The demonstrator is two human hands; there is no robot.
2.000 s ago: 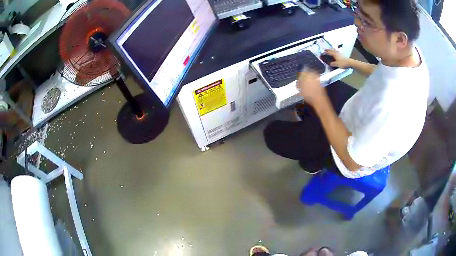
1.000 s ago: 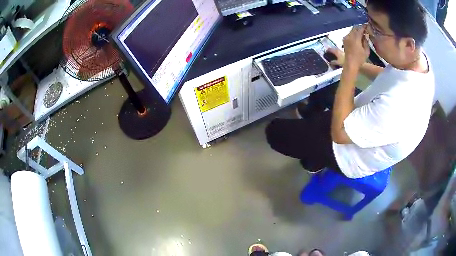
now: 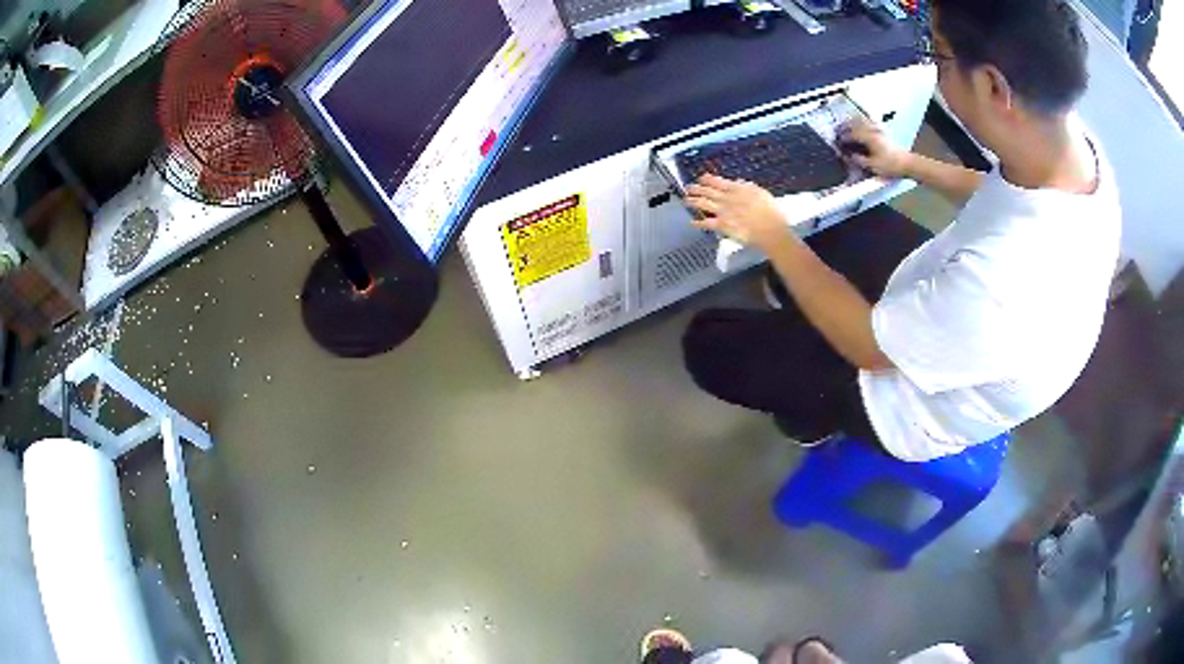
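Observation:
Neither of my hands is in the picture. In front of me a large monitor (image 3: 416, 104) shows a black-purple window with a white side panel. It stands beside a dark-topped white machine bench (image 3: 584, 279) with a yellow warning label (image 3: 548, 241). A black keyboard (image 3: 779, 158) lies on a white pull-out drawer (image 3: 831, 205). Another person (image 3: 1000, 292) in a white shirt sits there, one hand on the keyboard's near left part and the other on the mouse (image 3: 853, 148).
The person sits on a blue plastic stool (image 3: 896, 493). A pedestal fan (image 3: 253, 97) with orange-red blades stands left of the monitor. A thick white roll (image 3: 85, 551) and white frame (image 3: 182, 519) are at lower left. White bits lie on the floor. Feet show at the bottom edge.
The seated person's raised hand has come down from the face to the keyboard, and the head is turned more toward the bench. The view has shifted slightly.

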